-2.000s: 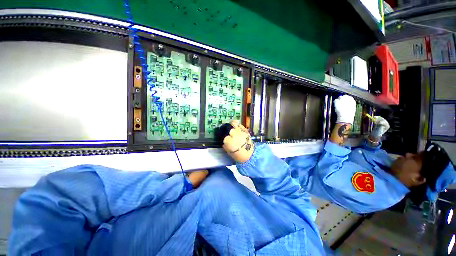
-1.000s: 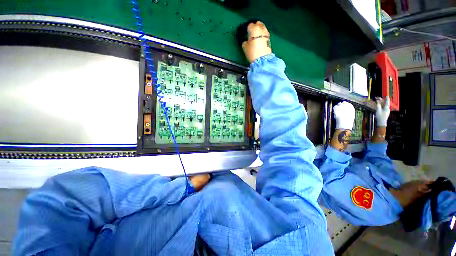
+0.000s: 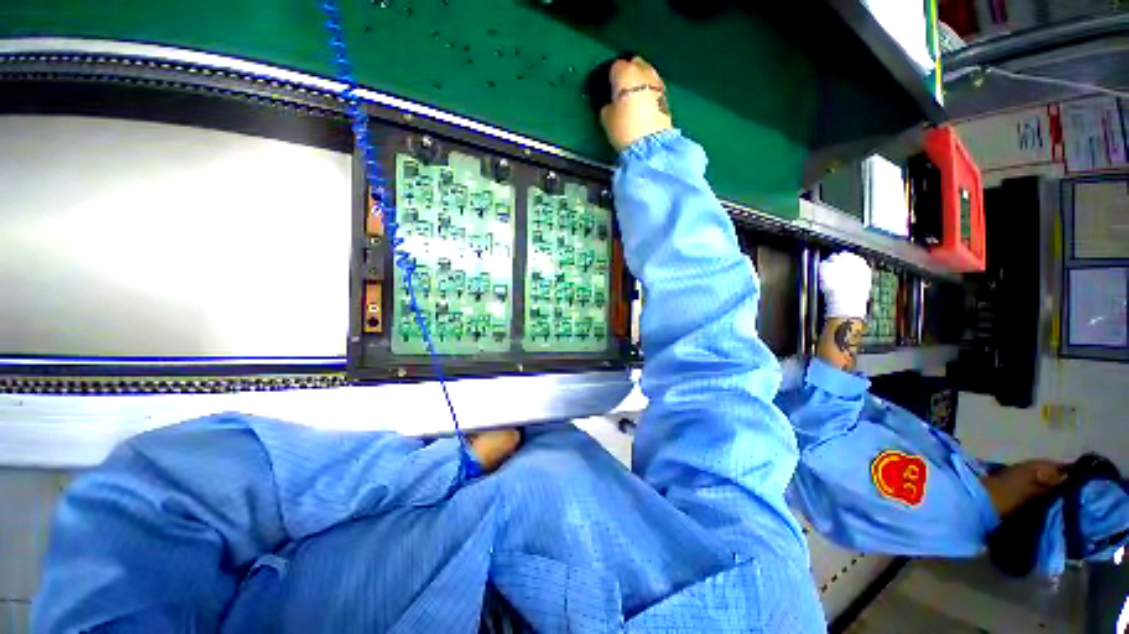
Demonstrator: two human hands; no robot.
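Observation:
Two pale green PCB panels [image 3: 453, 254] lie side by side in a black pallet [image 3: 518, 279] on the conveyor in front of me. My right hand [image 3: 634, 99], with black finger coverings, reaches past the pallet onto the green mat [image 3: 743, 130]. Its fingertips are dark against the mat, so any part in them cannot be made out. Small dark components [image 3: 477, 56] lie scattered on the mat, left of that hand. My left hand [image 3: 495, 448] is low by my body below the rail, mostly hidden by the blue sleeve, its fingers unseen.
A blue coiled cord [image 3: 386, 217] hangs across the pallet to my left wrist. A shiny metal plate [image 3: 173, 235] lies left of the pallet. At right, a person in a blue smock [image 3: 854, 458] has a white-gloved hand at another pallet. A red bin [image 3: 956, 198] stands beyond.
My right hand has moved from the pallet's lower edge up to the mat. The pallet appears slightly further right. The neighbour's other gloved hand has left the red bin and is out of sight.

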